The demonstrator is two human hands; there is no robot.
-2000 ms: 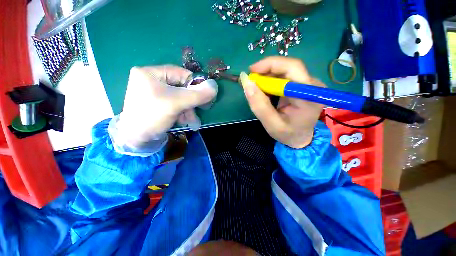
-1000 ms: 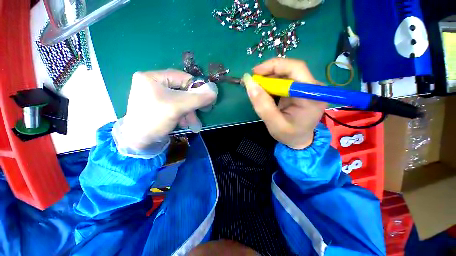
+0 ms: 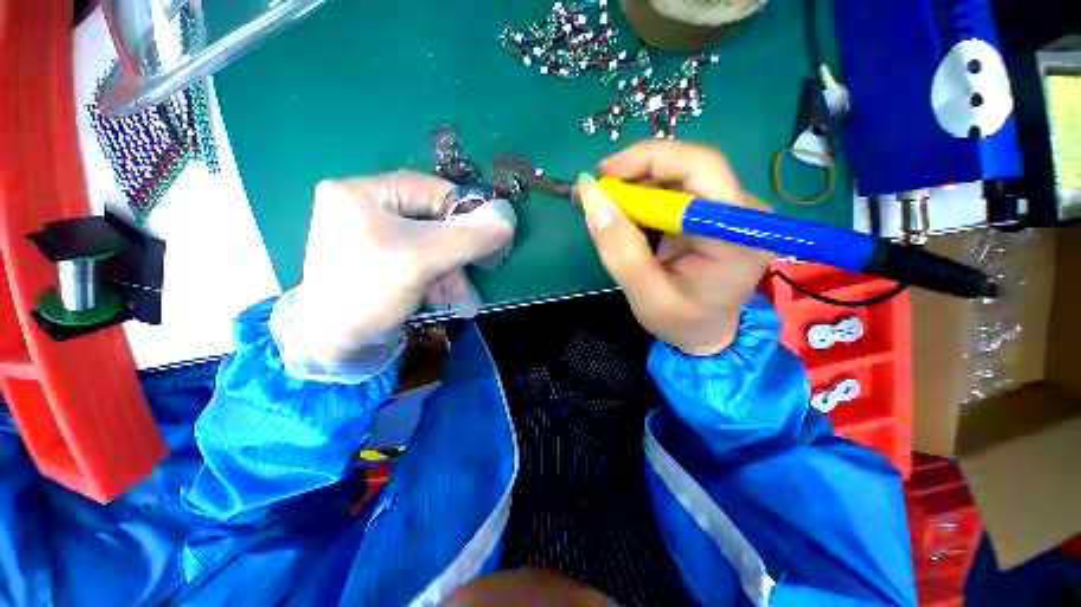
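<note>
My left hand [image 3: 385, 255], in a whitish translucent glove, pinches a small round white-rimmed piece [image 3: 471, 204] between thumb and forefinger; the fingers hide most of it. My bare right hand [image 3: 682, 243] holds a soldering iron [image 3: 771, 229] with yellow grip and blue handle like a pen. Its dark tip points left, close to the held piece; whether they touch I cannot tell. Small dark parts [image 3: 448, 152] lie on the green mat [image 3: 344, 101] just beyond my left fingertips.
Small silver-and-red parts [image 3: 652, 101] lie scattered near a round tan pot [image 3: 688, 21]. A solder reel [image 3: 80, 288] and clear hood [image 3: 160, 59] are at left. At right are a blue station [image 3: 913, 119], a red tray [image 3: 871, 356] holding white housings and a cardboard box [image 3: 1008, 474].
Both hands keep nearly the same place and grip. The iron's tip has shifted slightly. The reel and hood appear slightly further right in the view.
</note>
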